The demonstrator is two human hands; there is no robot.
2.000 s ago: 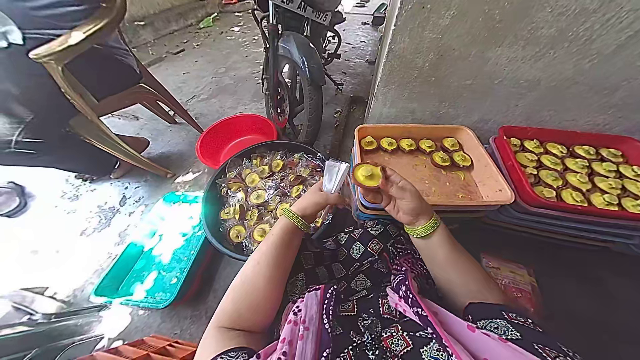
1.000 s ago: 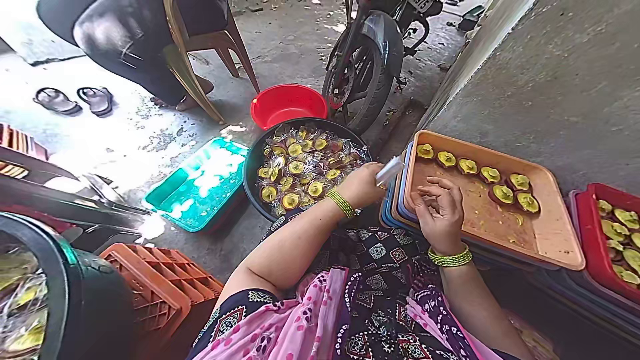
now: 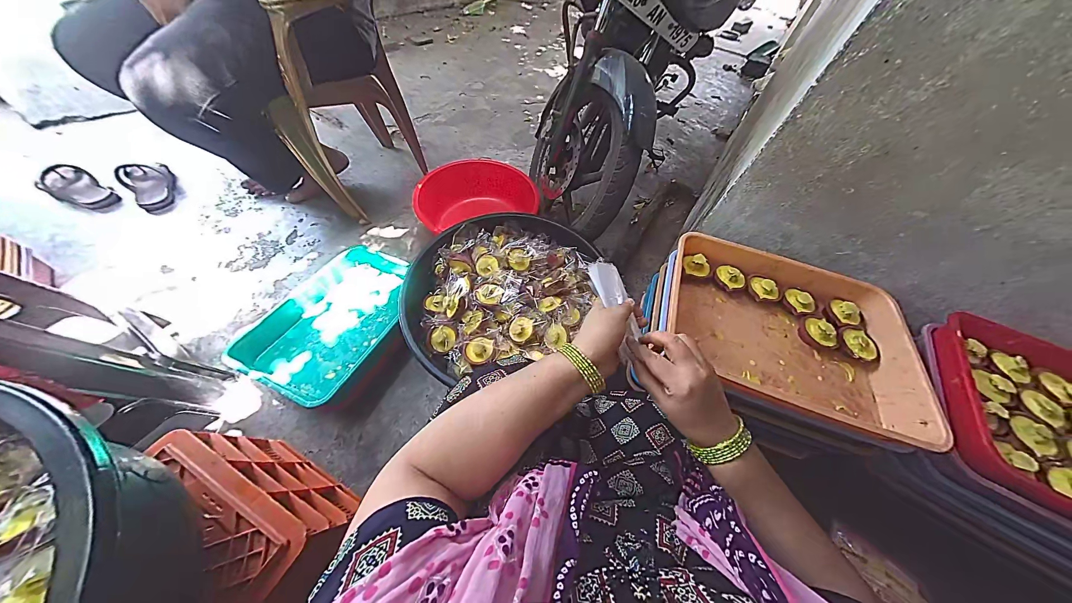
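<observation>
My left hand point(image 3: 605, 335) grips a stack of clear plastic bags point(image 3: 608, 285) in front of my lap. Against the lower end of the bags rest the fingers of my right hand point(image 3: 682, 387); whether they pinch one is unclear. A dark round tub point(image 3: 413, 335) beyond my left hand is heaped with wrapped yellow-topped diyas point(image 3: 521, 329). Right of my hands, an orange tray point(image 3: 754, 356) on stacked trays bears several unwrapped diyas point(image 3: 764, 288) along its far side and right part.
A red basin point(image 3: 476, 194) and a teal tray point(image 3: 327, 335) lie by the tub. At right stands a red tray point(image 3: 955, 368) of diyas. An orange crate point(image 3: 251, 511) and a dark bucket point(image 3: 142, 519) are at left. Beyond are a motorcycle point(image 3: 607, 126) and a seated person point(image 3: 218, 75).
Two seconds ago my right hand held a diya beside the bags; one second ago it was apart from them. Now its fingers are at the bags. The view has swung left.
</observation>
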